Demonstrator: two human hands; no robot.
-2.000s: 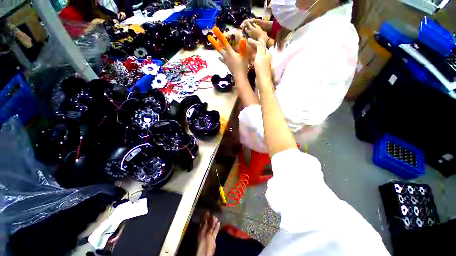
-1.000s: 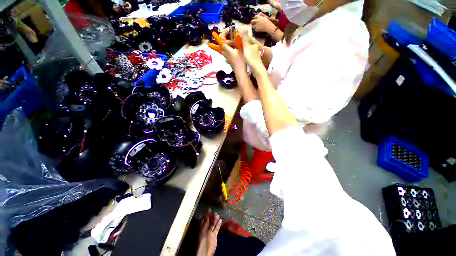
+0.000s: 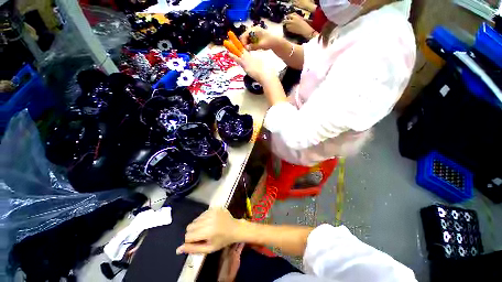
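Observation:
My right hand (image 3: 212, 230) rests on the front edge of the bench, over the border of the dark work mat (image 3: 159, 242). It looks empty, with fingers loosely bent and slightly apart. A strip of skin (image 3: 230, 264) shows below my right wrist, perhaps my left hand low by my lap; its fingers are hidden. Glossy black round housings (image 3: 175, 172) lie heaped beyond the mat. A crumpled white cloth (image 3: 136, 228) lies at the mat's left side, with small black plastic parts (image 3: 112, 269) beside it.
A clear plastic bag (image 3: 38, 182) lies left. A neighbour in white (image 3: 352, 82) works ahead with orange finger cots (image 3: 235, 43), near circuit boards (image 3: 185, 77) and wires. A red stool (image 3: 300, 179), red coiled hose (image 3: 266, 205), blue bin (image 3: 445, 179) and black parts tray (image 3: 452, 234) stand low right.
My right arm, stretched towards the neighbour before, has drawn back and down to the bench edge. The skin low by my lap is now mostly covered by my right arm.

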